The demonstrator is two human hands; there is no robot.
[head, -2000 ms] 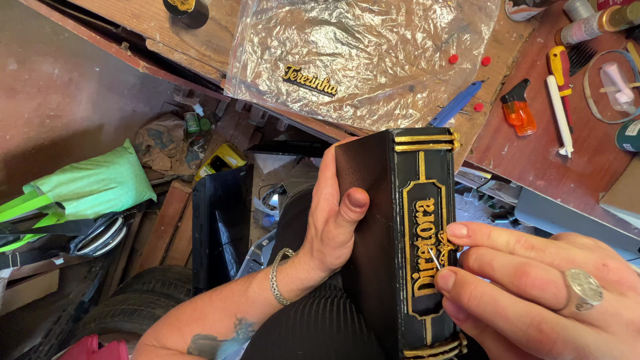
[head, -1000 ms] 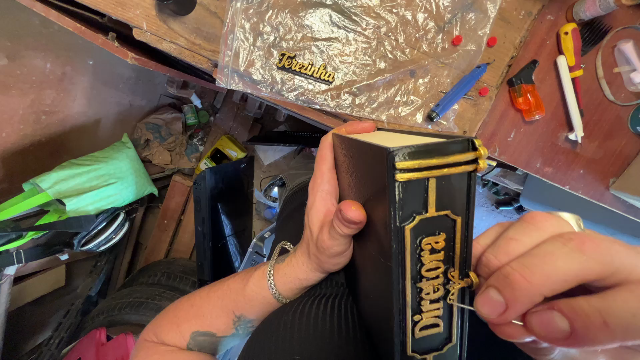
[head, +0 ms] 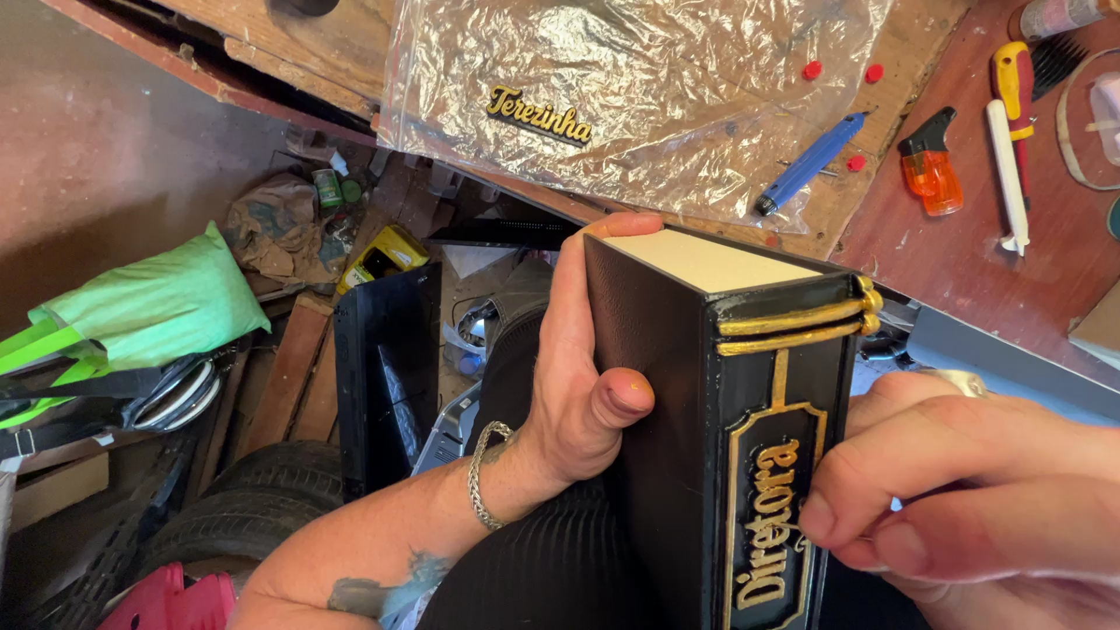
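Observation:
A thick black book (head: 647,367) with gold raised bands and gold raised lettering in a gold frame on its spine is tilted upright over my lap. My left hand (head: 582,402), with a chain bracelet at the wrist, is closed around its cover side, fingers behind and thumb in front. At the spine, my right hand (head: 927,490) pinches a thin metal tool, mostly hidden by the fingers, its tip at the lettering. A small black-and-gold name plaque (head: 540,115) lies on a clear plastic sheet (head: 665,52) on the wooden table.
On the sheet lie a blue pen-like tool (head: 812,164) and several red caps (head: 856,163). To the right are an orange lighter (head: 933,171), a white stick (head: 1006,175) and a red-and-yellow screwdriver (head: 1013,79). A green bag (head: 157,297) and tires (head: 271,490) are below left.
Since the oldest frame, the book has turned so that its cream page edge shows at the top. The right hand moved off the spine, then back close against its lettering.

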